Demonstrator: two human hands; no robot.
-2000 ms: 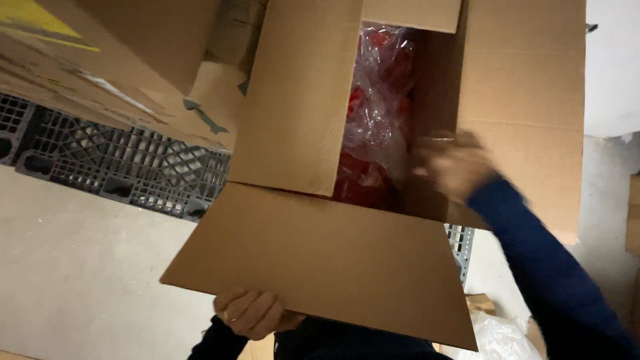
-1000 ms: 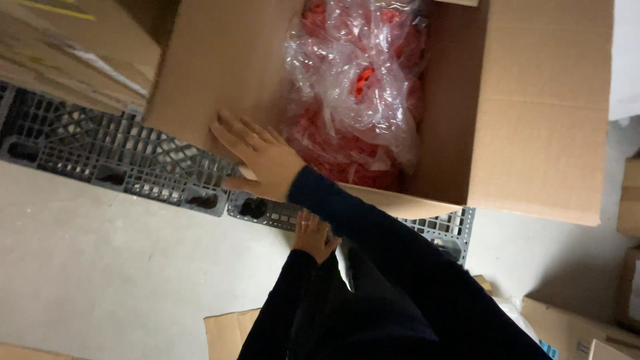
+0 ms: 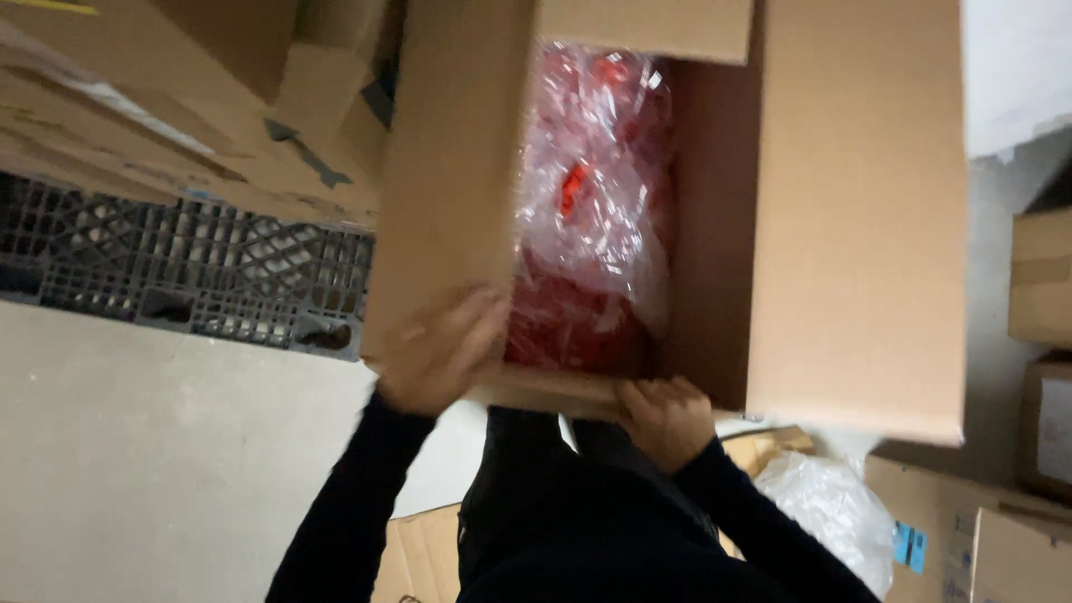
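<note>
A large cardboard box [image 3: 858, 218] is in front of me with its right flap spread outward. Inside lie red items in clear plastic bags [image 3: 586, 201]; what they are cannot be told. My left hand [image 3: 444, 347], blurred, rests against the lower part of the box's left flap [image 3: 452, 167], fingers extended. The fingers of my right hand [image 3: 670, 419] are curled over the near edge of the box [image 3: 553, 391]. The far flap [image 3: 645, 25] leans over part of the opening.
Stacked cardboard boxes [image 3: 193, 109] stand at the left on a black plastic pallet [image 3: 209, 268]. At the lower right are a clear plastic bag [image 3: 829, 511] and another cardboard box [image 3: 921, 502]. Flattened cardboard [image 3: 419, 557] lies near my legs.
Two seconds ago the near flap stretched toward me across the front; it no longer does. One second ago an arm reached across the left flap; now each hand is on its own side.
</note>
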